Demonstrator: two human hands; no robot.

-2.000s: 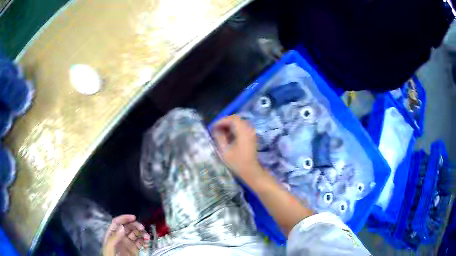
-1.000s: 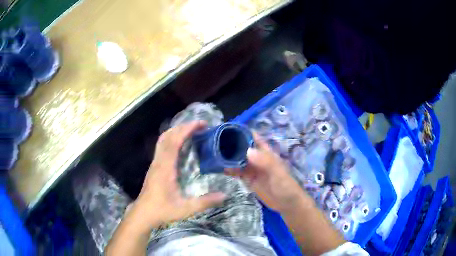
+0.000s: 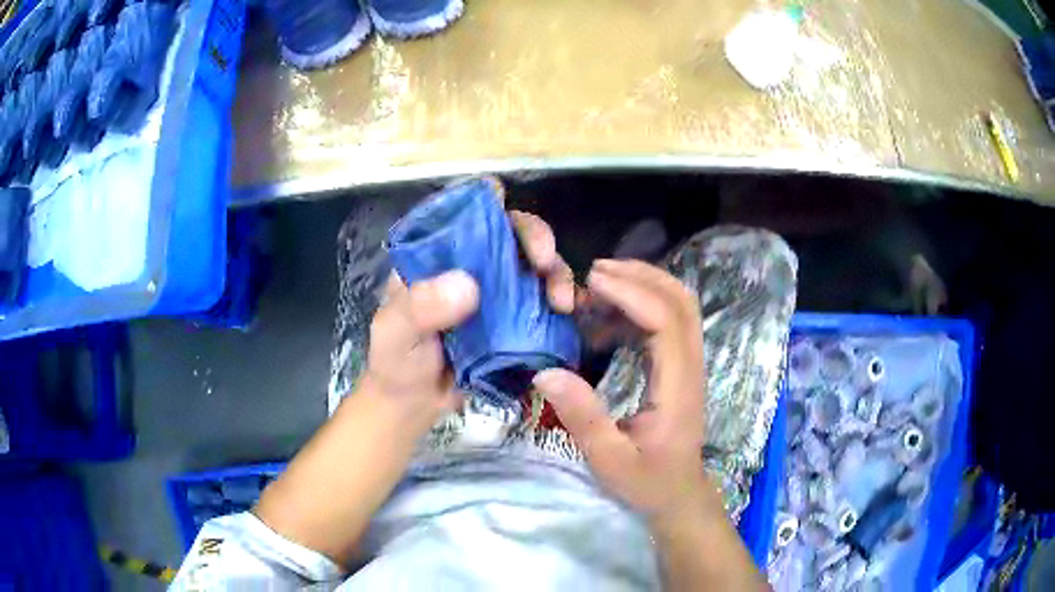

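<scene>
A blue shell [image 3: 492,283] is held above my lap, its notched end up and its round open end down toward me. My left hand [image 3: 428,330] grips it, with the thumb on the near side and fingers around the far side. My right hand [image 3: 636,370] is at the shell's lower end, fingers spread and thumb tip at the rim. I cannot tell whether the right hand holds anything small. Pale ruffled base rings [image 3: 827,405] lie in the right-hand blue bin [image 3: 854,323], with a blue shell [image 3: 879,523] among them.
On the tan bench [image 3: 602,93] are a white glue bottle [image 3: 766,49], a yellow stick [image 3: 1002,148] and joined pieces [image 3: 318,26] at the back left. A blue bin [image 3: 191,220] with rows of blue shells is at the left. Yellow-black floor tape [image 3: 137,563] shows lower left.
The view has swung left. The shell has turned from its open end facing up to notched end up, in my left hand. My right hand has moved to its lower rim, with fingers spread.
</scene>
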